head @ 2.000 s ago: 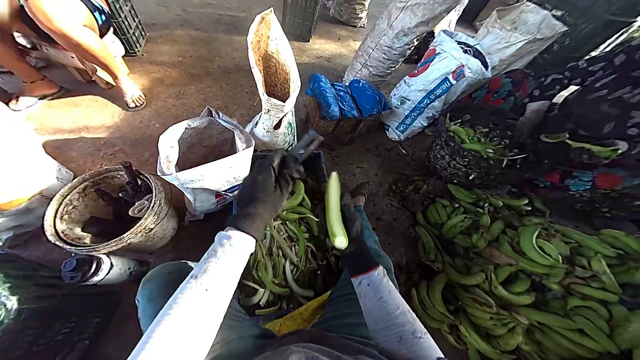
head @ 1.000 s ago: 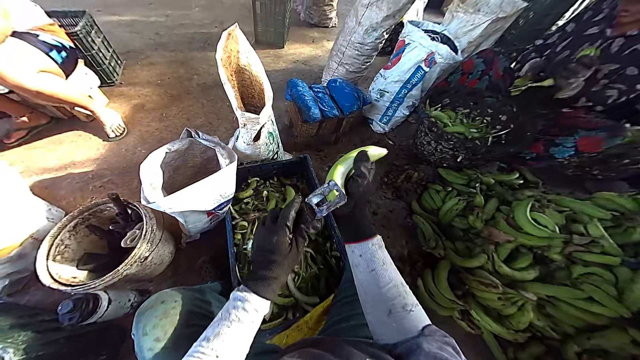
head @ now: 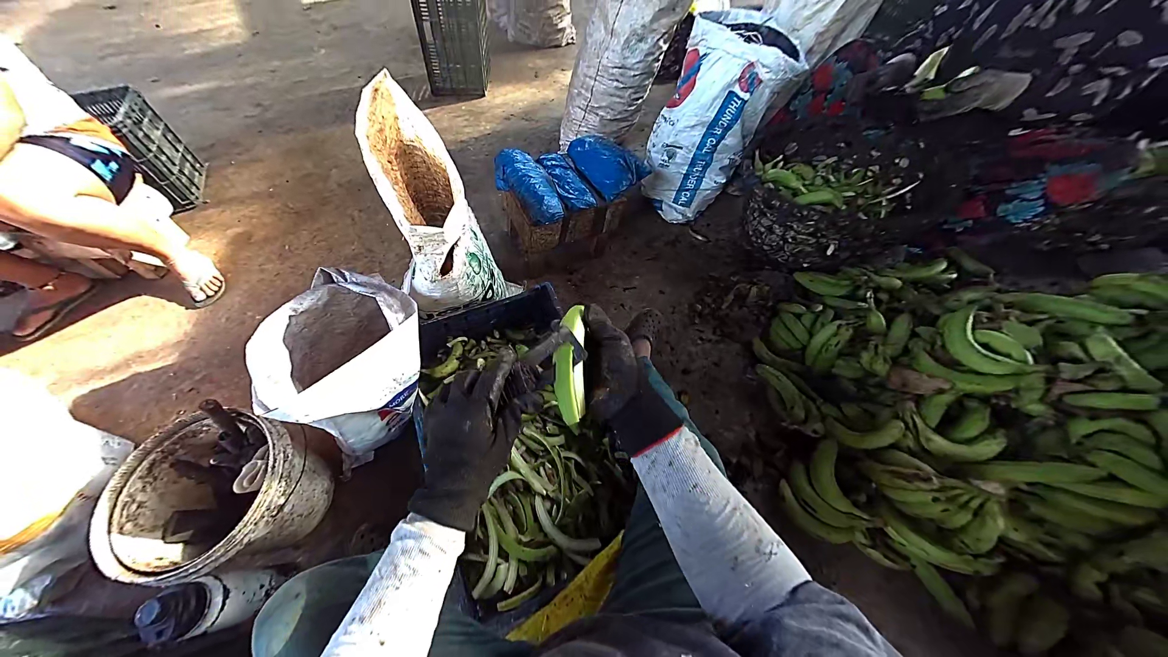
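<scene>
Dark gloves cover both of my hands. My right hand holds a partly peeled green plantain upright. My left hand grips a blade-like tool, whose tip meets the plantain's near side; its handle is hidden in the glove. Below both hands a dark plastic crate holds many green peel strips. A large heap of green plantains lies on the ground to the right.
Open sacks stand beyond the crate. A dirty bucket and a bottle are at left. Blue plastic-wrapped bundles top a box. A co-worker in floral cloth sits by a basket; another person's leg shows at left.
The plantain was tilted to the right a second ago and now stands nearly upright. My left hand's blade has come against its side. The view has shifted somewhat.
</scene>
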